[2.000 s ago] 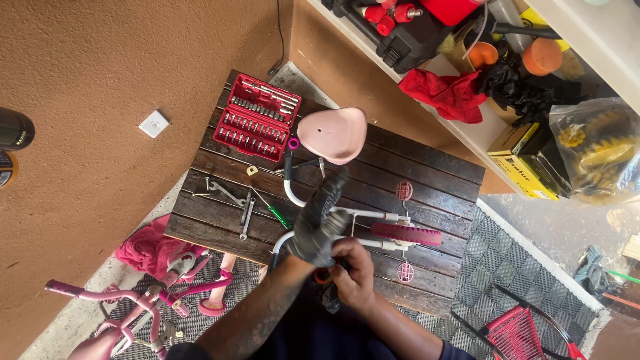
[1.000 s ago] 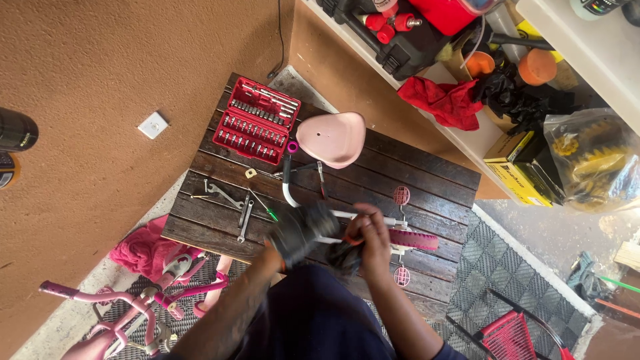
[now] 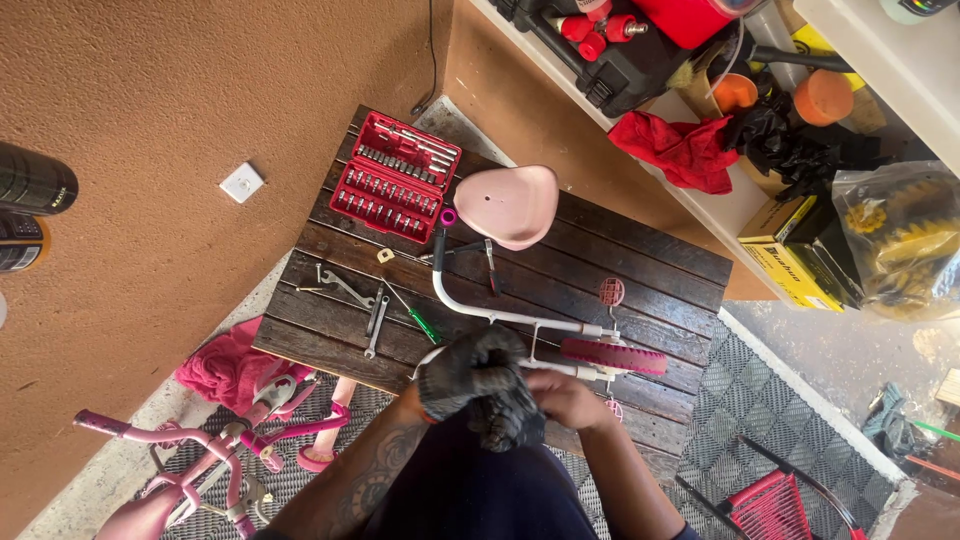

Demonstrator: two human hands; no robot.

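Note:
My left hand, in a black work glove, is at the front edge of the slatted wooden table, its fingers gripping a second black glove. My bare right hand is against that glove's right side; its fingertips are partly hidden. Just beyond both hands lies a white tubular frame with a pink wheel and round pink pedals. Farther back are a pink plastic seat and a red socket set case, open. A green-handled screwdriver and wrenches lie to the left.
A pink bicycle and a pink cloth are at the lower left. Shelving with a red cloth, a black case and a yellow box stands at the upper right. A red corded chair is at the lower right.
Both hands have come together at the table's front edge, lower than a second ago. The loose black glove now shows plainly between them.

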